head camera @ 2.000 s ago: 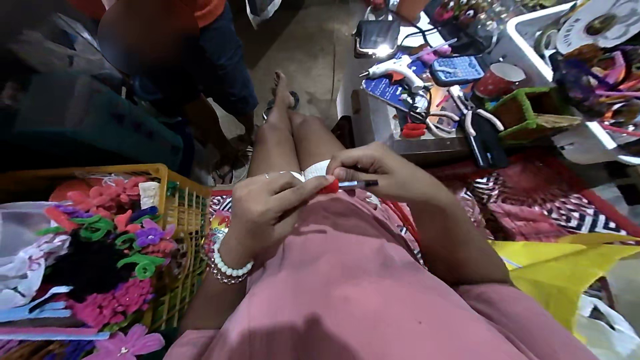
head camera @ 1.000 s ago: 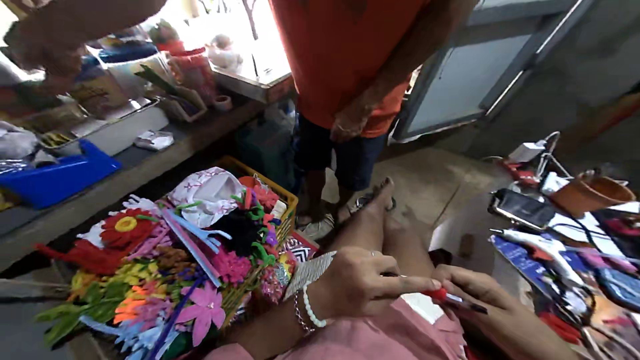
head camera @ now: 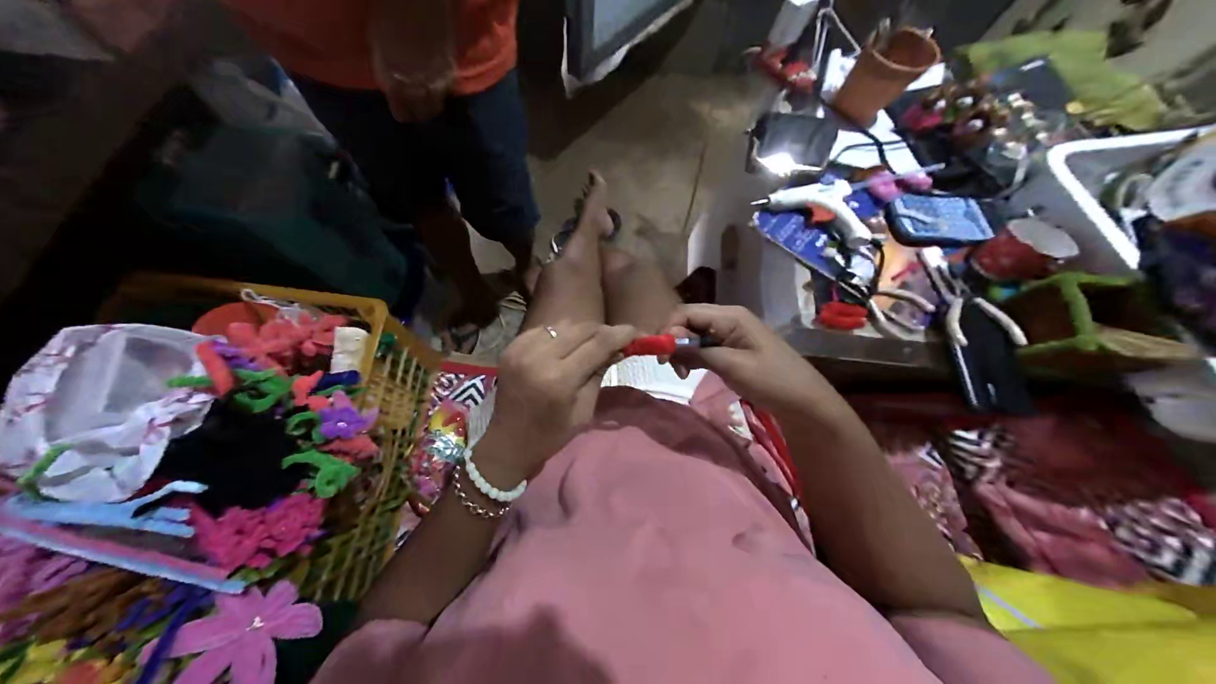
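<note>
My left hand (head camera: 560, 380), with a ring and a white bead bracelet, pinches one end of a small red fuzzy piece (head camera: 650, 346) above my lap. At the piece's other end, my right hand (head camera: 727, 347) holds a thin dark rod with a light band (head camera: 686, 342), which meets or enters the red piece; which of the two cannot be made out. Fingers hide part of the rod. Under the hands a white sheet or cloth (head camera: 651, 380) lies on my lap.
To the left, a yellow plastic basket (head camera: 380, 399) holds pipe-cleaner flowers. At right, a low table (head camera: 760, 294) bears a glue gun (head camera: 826, 204), pliers (head camera: 959, 313) and a terracotta-coloured pot (head camera: 883, 76). A person in an orange shirt (head camera: 484, 43) stands ahead.
The view has swung left and back again. Both hands stay together at the red piece, with more of it showing between them now. The other person's arm, stretched out a second ago, is out of sight.
</note>
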